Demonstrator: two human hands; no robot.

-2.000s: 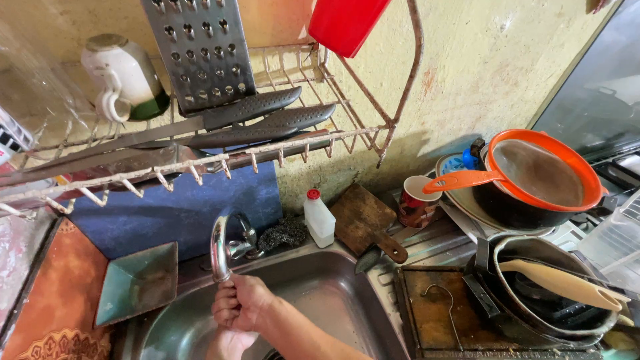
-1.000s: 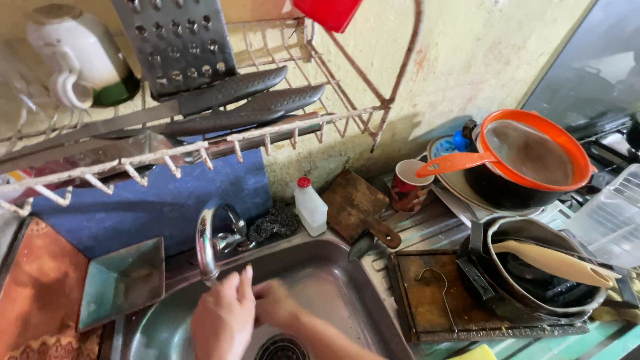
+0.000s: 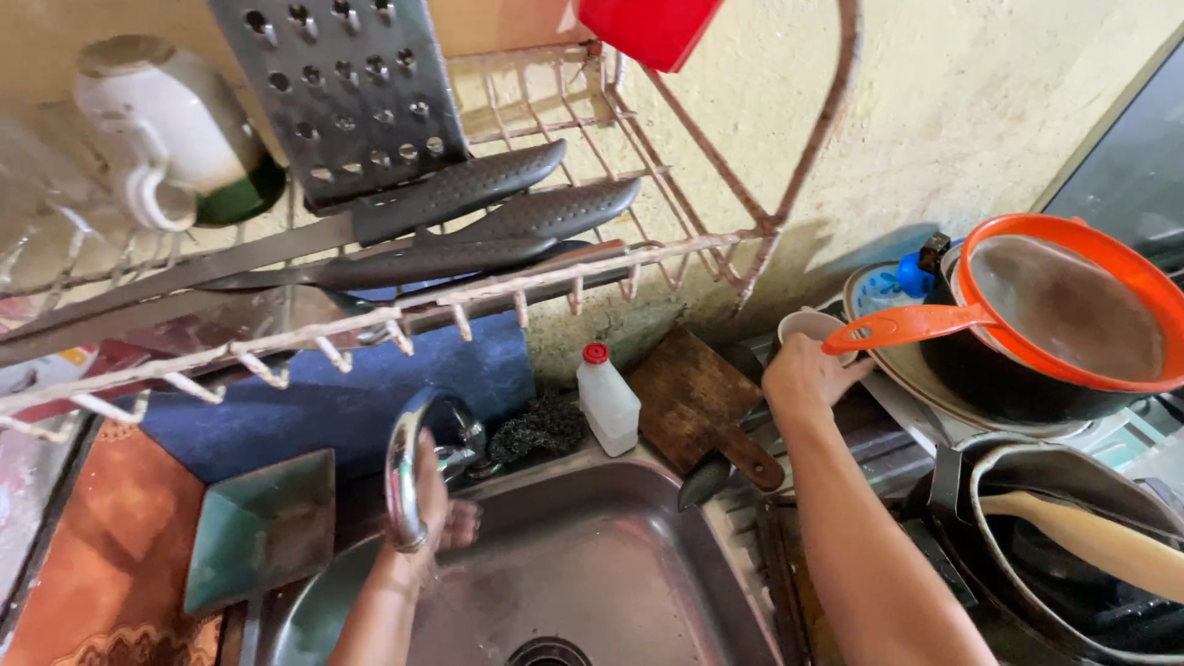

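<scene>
My left hand [image 3: 433, 523] is at the chrome faucet [image 3: 404, 481] over the stainless steel sink [image 3: 592, 555], its fingers apart and nothing seen in them. Out to the right, my right hand [image 3: 807, 377] is at a paper cup [image 3: 814, 324] beside the orange strainer's handle [image 3: 911, 328]. The hand covers most of the cup, and whether the fingers are closed on it cannot be told. A white plastic bottle with a red cap [image 3: 609, 412] and a dark scouring pad [image 3: 538, 427] stand behind the sink. Next to them a wooden cutting board [image 3: 696, 398] leans near the wall.
Overhead, a rusty wire rack [image 3: 518, 287] holds a metal grater [image 3: 347, 102], black-handled knives [image 3: 555, 208] and a mug [image 3: 176, 129]. The orange strainer [image 3: 1068, 305] rests on a dark pot. Below it sits a pot with a light-coloured utensil [image 3: 1091, 541]. A green dustpan-like tray [image 3: 264, 527] is at left.
My hands were together near the faucet and are now apart. The right hand has moved right to the paper cup; the left has stayed near the faucet's spout.
</scene>
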